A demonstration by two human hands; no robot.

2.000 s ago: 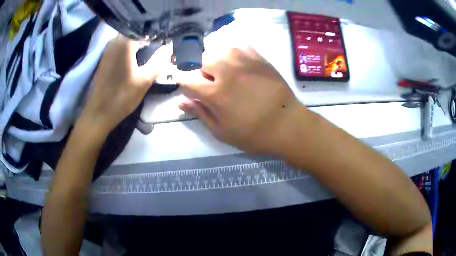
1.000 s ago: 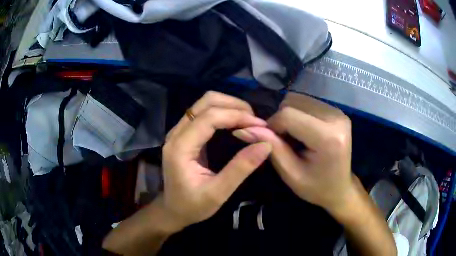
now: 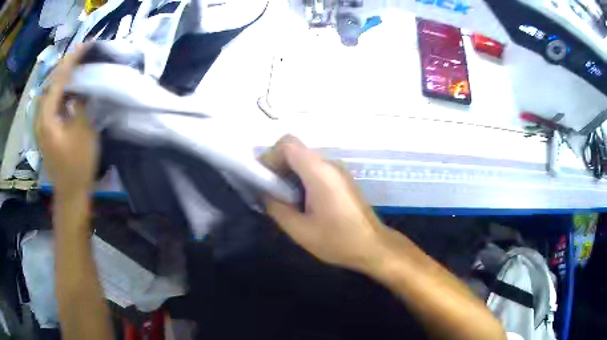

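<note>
A pale grey and black garment piece (image 3: 180, 139) is stretched between my hands over the front table edge, blurred by motion. My left hand (image 3: 70, 126) is shut on its upper left part. My right hand (image 3: 319, 199) pinches its right end between thumb and fingers. Dark cloth hangs from the piece below the table edge. The needle area (image 3: 323, 13) of the sewing machine shows at the top, with no cloth seen under it.
A smartphone (image 3: 444, 61) lies right of the needle, beside a small red case (image 3: 487, 46). Snips (image 3: 554, 143) and black-handled scissors (image 3: 594, 153) lie far right. A ruler strip (image 3: 412, 174) runs along the front edge. Garment pieces are heaped back left; others hang below on both sides (image 3: 522, 285).
My hands were together over my lap, fingertips touching; now they are apart, holding the garment piece at both ends. The view has swung back toward the machine.
</note>
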